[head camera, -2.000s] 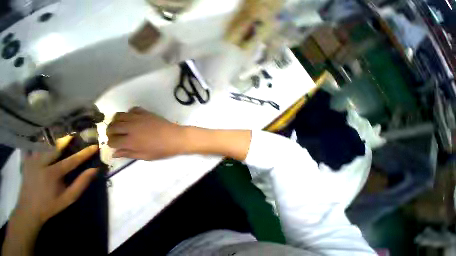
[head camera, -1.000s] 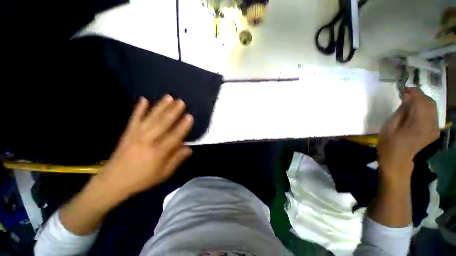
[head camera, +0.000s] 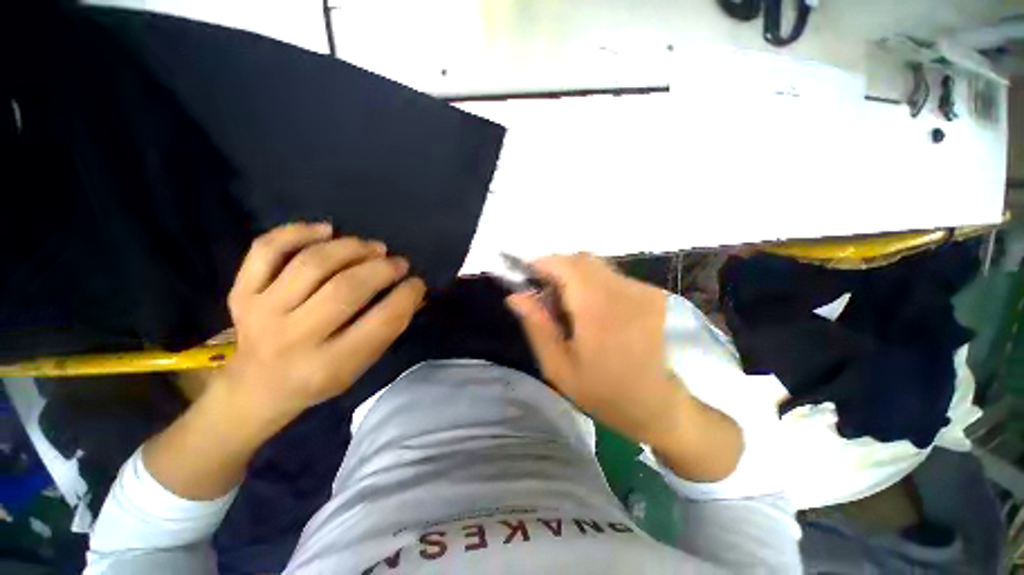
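A dark fabric panel (head camera: 337, 146) lies flat over the left part of the white table (head camera: 719, 169), its cut right edge at mid-table. My left hand (head camera: 326, 315) lies on the panel near the table's front edge, fingers bent and a little apart. My right hand (head camera: 595, 337) is just right of the panel's lower corner, over the front edge. It holds thread snips (head camera: 517, 267), whose blurred silver tip points left toward the cloth. Most of the snips is hidden by the fingers.
Black scissor handles (head camera: 775, 16) lie at the top edge. Small dark metal parts (head camera: 947, 99) sit at the table's right end. Yellow-edged rails (head camera: 853, 247) run below the front edge. Dark cloth (head camera: 853, 348) and white cloth (head camera: 831, 461) are heaped at lower right.
My right hand has come from the table's right end to the panel's corner with the snips. My left hand stays on the panel. The view has shifted down, and the needle area has left the picture.
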